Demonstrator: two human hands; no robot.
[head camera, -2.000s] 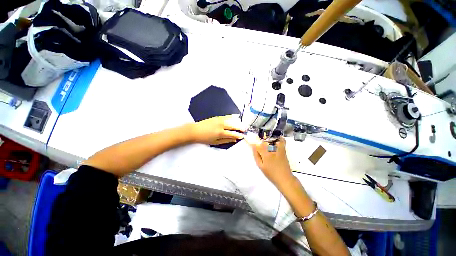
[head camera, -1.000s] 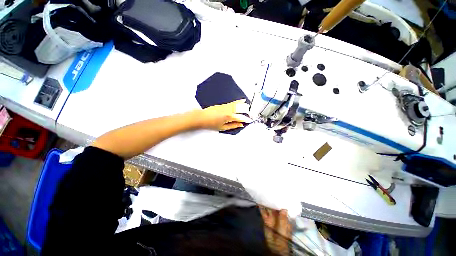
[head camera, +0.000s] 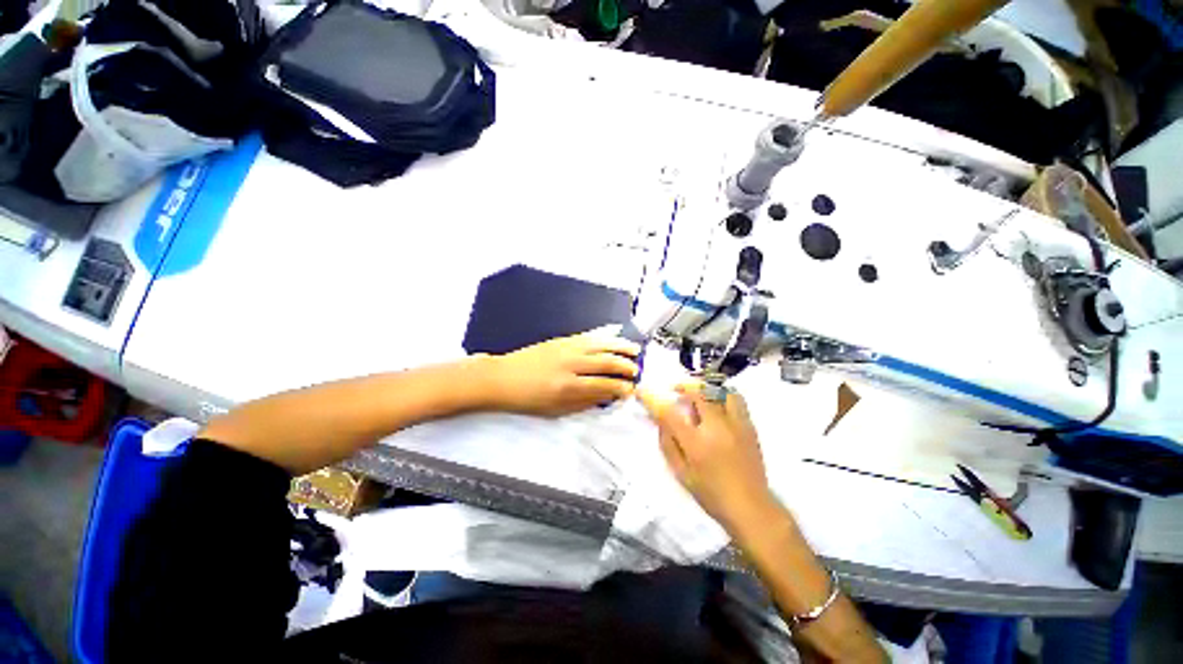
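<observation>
The dark octagonal panel (head camera: 545, 311) lies flat on the sewing table, left of the needle area. My left hand (head camera: 564, 374) lies on its near right edge, fingers together, pressing it down. My right hand (head camera: 714, 448) is just below the presser foot (head camera: 701, 355), fingertips bent onto white fabric (head camera: 649, 519) and close to my left fingertips. The white fabric hangs over the table's front edge. My fingers partly hide where panel and fabric meet; the needle tip cannot be made out.
The white sewing machine head (head camera: 908, 324) stands at right. Snips (head camera: 992, 502) and a small brown piece (head camera: 843, 407) lie near it. A stack of dark panels (head camera: 376, 78) and a black-and-white bundle (head camera: 143, 104) are upper left. A blue crate (head camera: 110, 545) stands below the table.
My right hand has come up from the table's front edge to the presser foot. The dark panel has turned and shifted left, with my left hand still on it. The brown piece now looks triangular.
</observation>
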